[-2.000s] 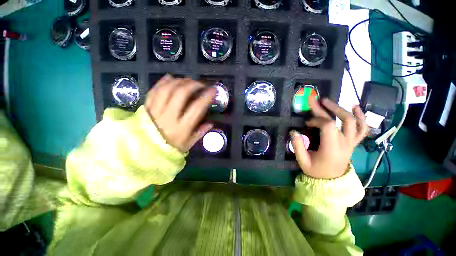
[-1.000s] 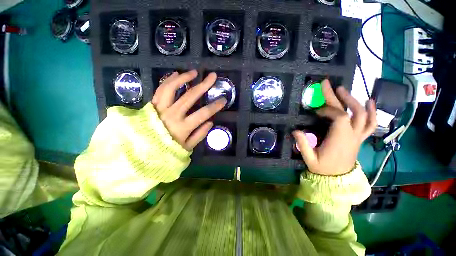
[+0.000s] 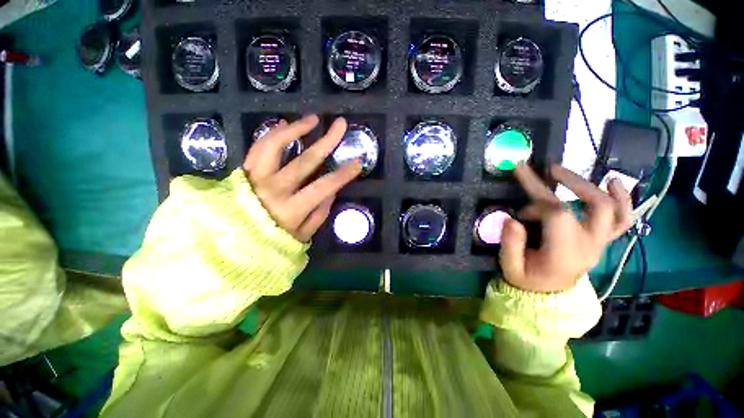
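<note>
A black foam tray (image 3: pixel 318 106) holds rows of round smartwatch units in square pockets. My left hand (image 3: pixel 295 181) is over the tray's left middle with fingers spread, a fingertip at a white-lit unit (image 3: pixel 356 150); it partly covers another unit. My right hand (image 3: pixel 563 227) is over the right side, fingers apart and slightly blurred, a fingertip at the lower edge of a green-lit unit (image 3: pixel 507 150). My right thumb is by a pinkish-lit unit (image 3: pixel 491 226). A white-lit unit (image 3: pixel 353 225) and a dark unit (image 3: pixel 424 226) sit in the near row. The far row shows dark screens with small text.
Loose watch units (image 3: pixel 96 47) lie beyond the tray's left corner. White paper (image 3: pixel 589 106), a black power adapter (image 3: pixel 631 148), cables and a white power strip (image 3: pixel 689 106) are at right. Another person's yellow-green sleeve (image 3: pixel 33 277) is at left.
The upper right unit's screen went from multicoloured to green. My right hand has moved slightly right and down, off that screen's middle. My left hand's fingers have spread over the units.
</note>
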